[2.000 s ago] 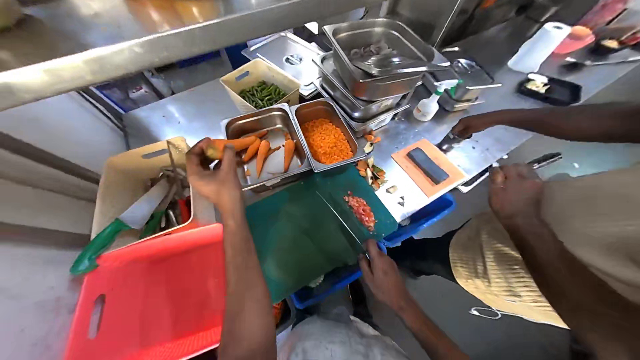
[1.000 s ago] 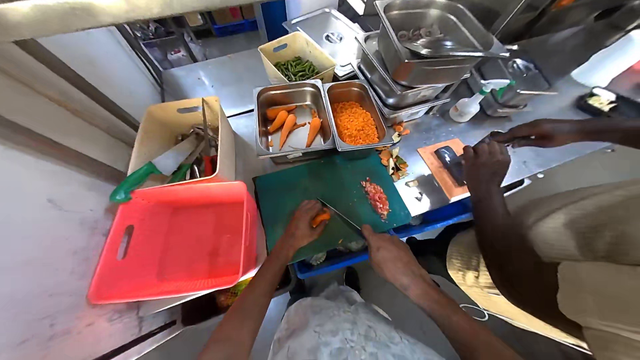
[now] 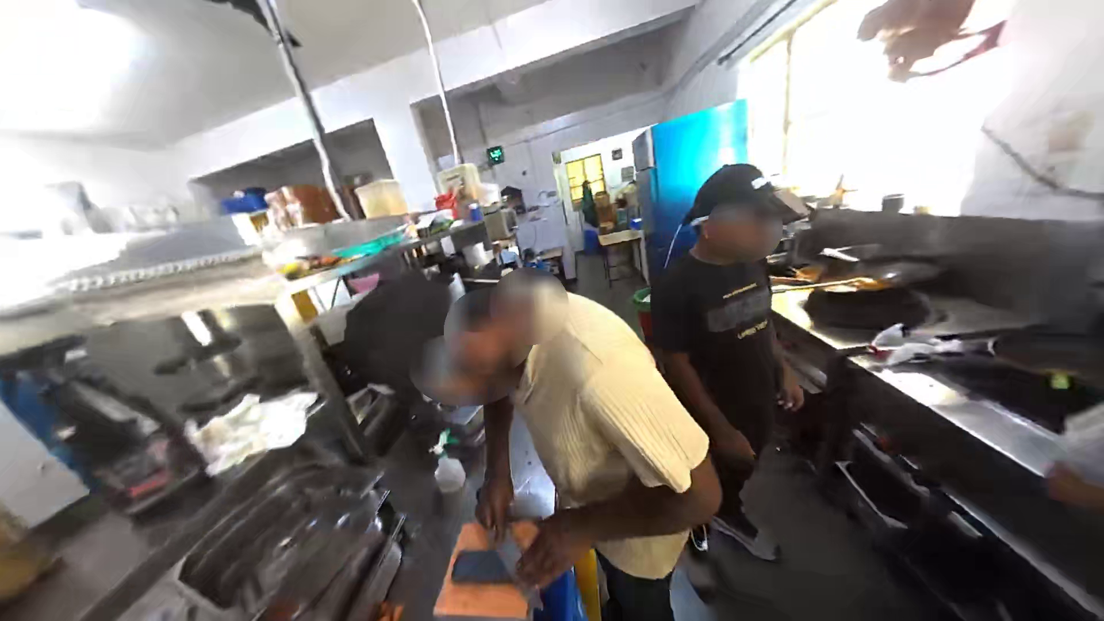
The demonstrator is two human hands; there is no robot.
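Neither my left hand nor my right hand shows in the head view, so what they hold is hidden. At the bottom centre a dark sharpening stone (image 3: pixel 481 567) lies on an orange board (image 3: pixel 457 595). A co-worker in a cream shirt (image 3: pixel 595 388) bends over it, both hands close to the stone, with what looks like a blurred blade between them. Behind the board stands a spray bottle (image 3: pixel 449 473) with a green and white head. Stacked steel pans (image 3: pixel 285 535) are blurred at the lower left.
Another person in a black shirt (image 3: pixel 724 328) stands in the aisle beside a cooking range (image 3: pixel 940 388). A blue refrigerator (image 3: pixel 699 172) is behind them. Shelving (image 3: pixel 345 259) with containers runs along the left. Part of an arm (image 3: pixel 1074 483) enters at the right edge.
The view has swung up and right, away from the green cutting board. My hands, seen one second ago with a knife and a carrot piece, are out of frame.
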